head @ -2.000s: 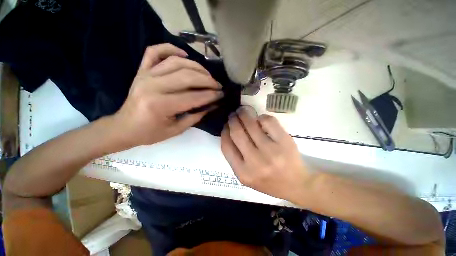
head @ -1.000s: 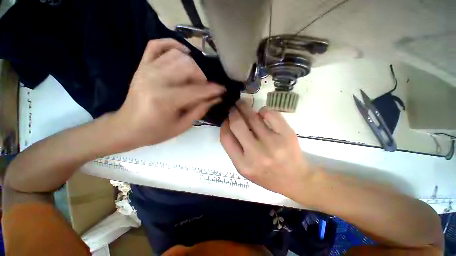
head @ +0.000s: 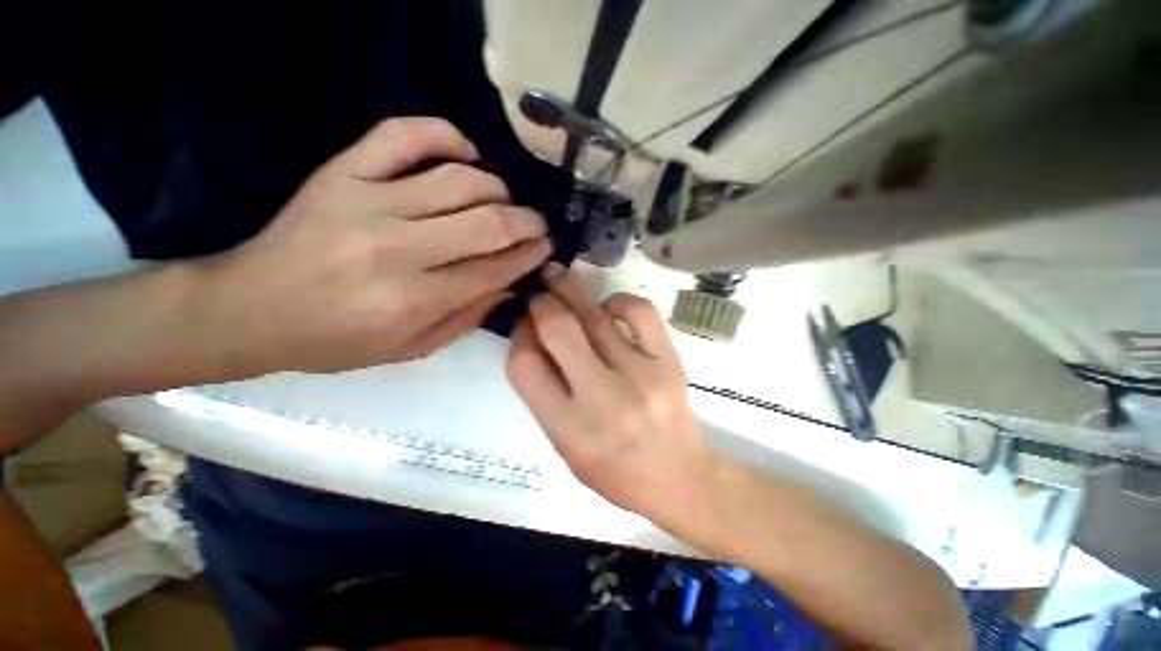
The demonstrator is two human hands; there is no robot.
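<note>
A black garment piece [head: 306, 76] spreads over the upper left of the table, and its edge runs to the presser foot [head: 609, 229] of the sewing machine. My left hand [head: 382, 242] lies on the cloth with its fingers together, pressing or pinching it just left of the foot. My right hand [head: 609, 382] is below the foot, its fingertips at the cloth's edge, close to my left fingertips. What lies between the fingertips is hidden. The machine head [head: 815, 204] rises to the right, with a ribbed knob [head: 708, 314] below it.
Thread snips [head: 840, 371] lie on the machine bed beside a dark cloth scrap [head: 879, 350]. A measuring tape [head: 471, 468] runs along the front table edge. Below are dark cloth on the lap [head: 382, 560], a pale crumpled heap [head: 155, 502], a carton [head: 166, 623] and a blue basket [head: 764, 617].
The camera view has shifted and tilted, showing more of the machine and its needle area. My hands stay near the foot; my left fingers lie flatter and closer together on the cloth.
</note>
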